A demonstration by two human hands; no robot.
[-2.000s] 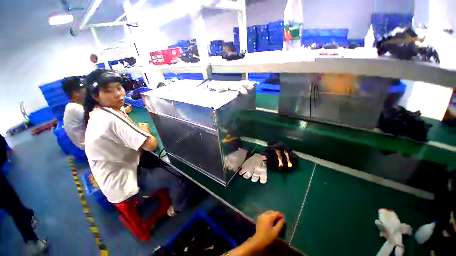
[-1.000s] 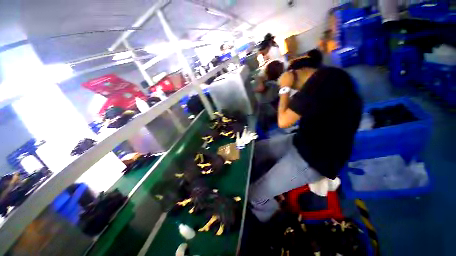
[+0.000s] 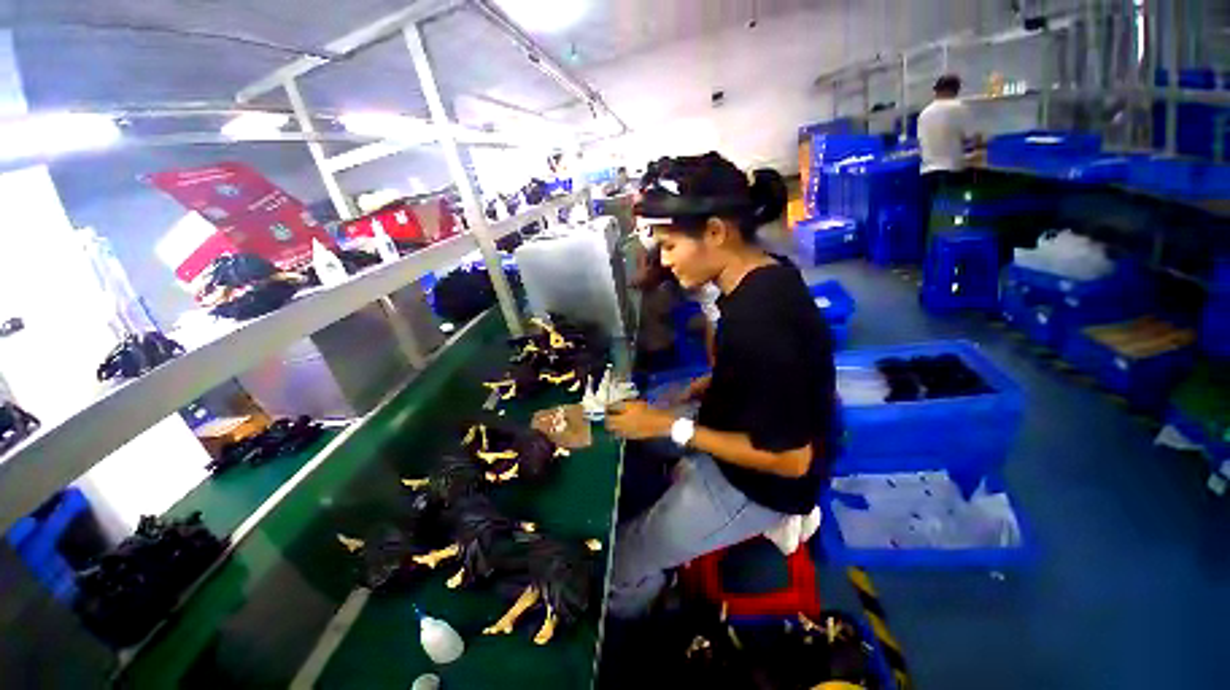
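Neither of my hands is in the picture. Nearest in front of me on the green bench (image 3: pixel 550 674), a small white squeeze bottle (image 3: pixel 438 639) with a pointed tip lies at the bottom, with part of another white object (image 3: pixel 425 682) cut off by the lower edge. Beyond it, black bundles with tan ends (image 3: pixel 465 539) lie heaped along the bench. A brown cardboard piece (image 3: pixel 563 427) lies farther up, beside white gloves (image 3: pixel 606 394) near another person's hands.
A person in a black top (image 3: pixel 762 364) sits on a red stool (image 3: pixel 755 580) at the bench's right side. Blue crates (image 3: pixel 917 429) stand on the floor behind. A white rail (image 3: pixel 243 384) runs along the left, with black bundles (image 3: pixel 149 563) below it.
The view has swung right from the shiny box and first seated worker. My hand, seen two seconds ago, is out of the picture. The black-clad person's hands are now lowered to the bench.
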